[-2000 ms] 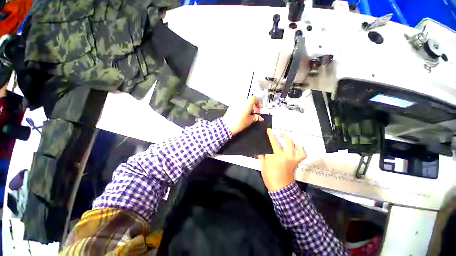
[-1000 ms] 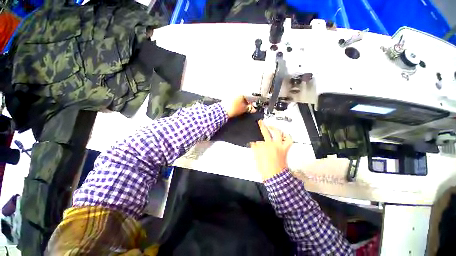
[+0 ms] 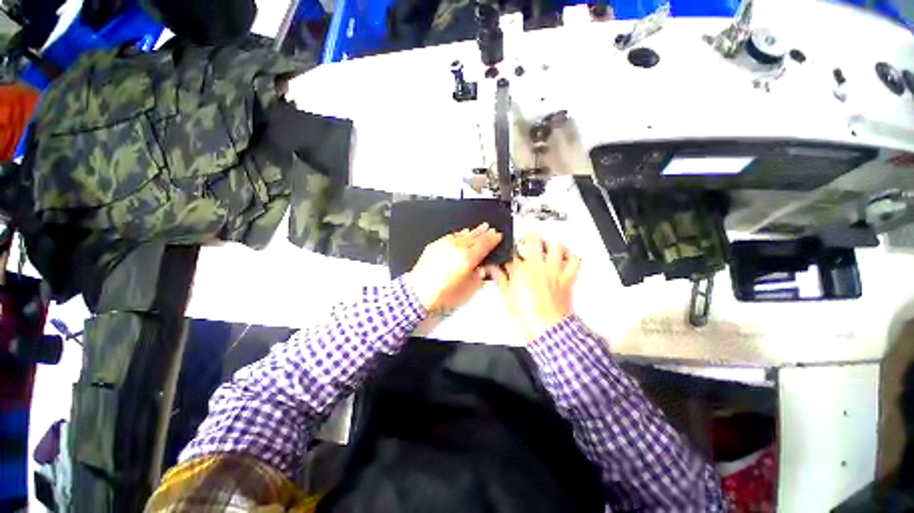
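A plain black fabric panel [image 3: 421, 225] lies flat on the white machine table, its right edge just below the presser foot and needle [image 3: 508, 200]. My left hand [image 3: 449, 269] lies over its lower part, fingers together on top and thumb near the lower edge, holding it. My right hand [image 3: 539, 283] is beside its right edge, fingers apart, with the thumb near the lower right corner. A camouflage fabric panel [image 3: 341, 217] adjoins the black panel on the left. Whether the needle is in the cloth cannot be told.
A pile of camouflage pieces [image 3: 140, 150] lies at upper left, and a stack of strips [image 3: 100, 401] hangs below. The white sewing machine head [image 3: 702, 100] is at right, with camouflage pieces [image 3: 671, 230] under it. Blue bins [image 3: 366, 28] stand behind. Black cloth [image 3: 461, 431] covers my lap.
My left hand has moved from beside the needle down and left onto the black panel, which now lies more squarely and shows more. My right hand stays near the needle. The view has shifted.
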